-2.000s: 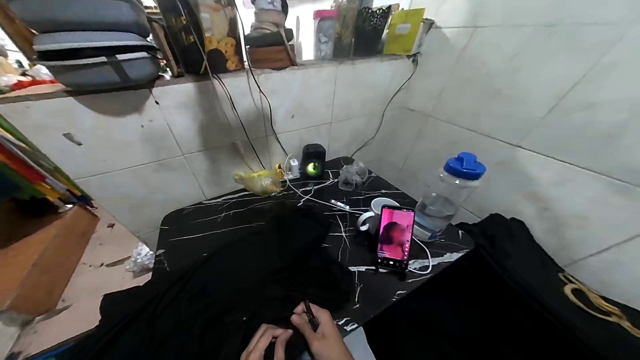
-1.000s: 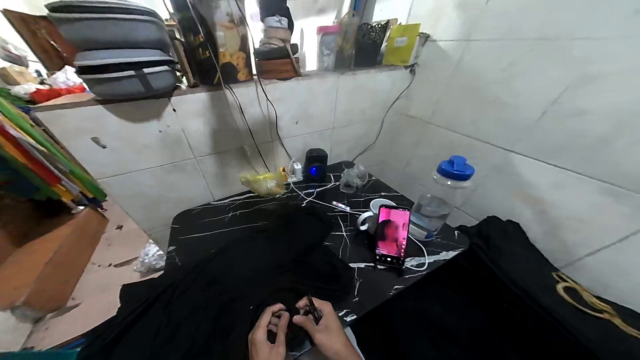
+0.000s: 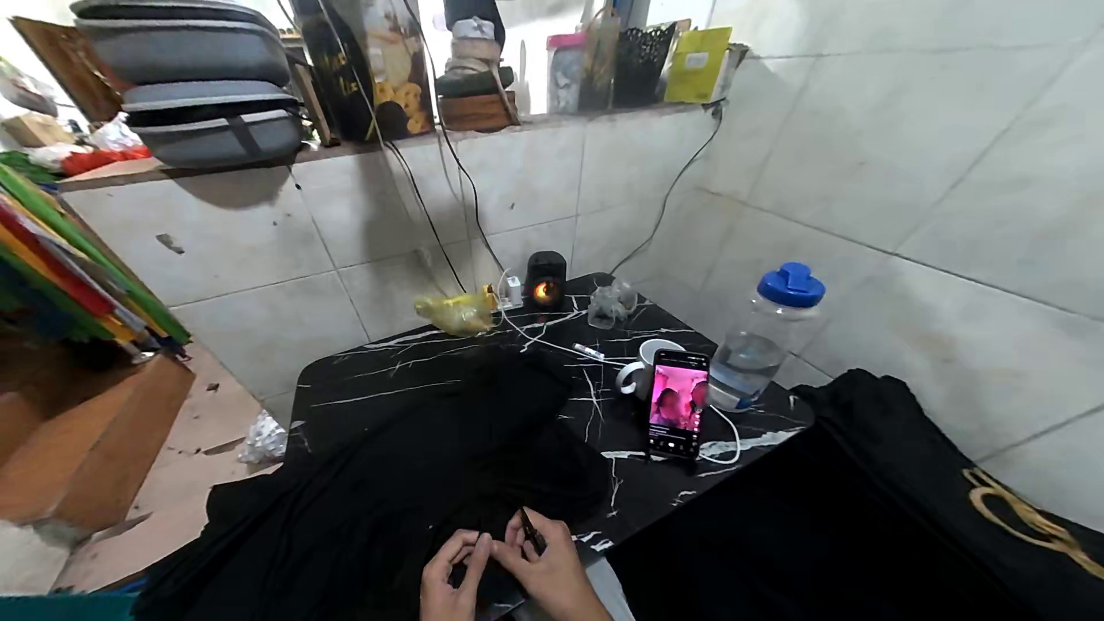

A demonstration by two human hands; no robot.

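Black cloth [image 3: 371, 483] lies bunched over the black marbled table [image 3: 379, 379] and hangs past its front edge. My left hand [image 3: 457, 573] pinches a bit of this cloth between thumb and fingers, at the bottom middle of the view. Close beside it, my right hand [image 3: 552, 561] has a small dark tool [image 3: 531, 530] held in its curled fingers; its exact kind cannot be told. The fingertips of both hands nearly meet over the cloth. More black cloth with a gold pattern [image 3: 1026, 517] is spread at the right.
A lit phone [image 3: 679, 404] leans against a white mug [image 3: 634, 378]. Behind stand a blue-lidded water bottle [image 3: 759, 345], a small black speaker [image 3: 546, 280], a yellow plastic bag [image 3: 457, 312] and a clear crumpled bag [image 3: 611, 304]. A white cable [image 3: 552, 347] crosses the table. Tiled walls rise behind.
Both hands stay close together at the cloth, with only small finger movements. The speaker's light has changed from green to blue to orange.
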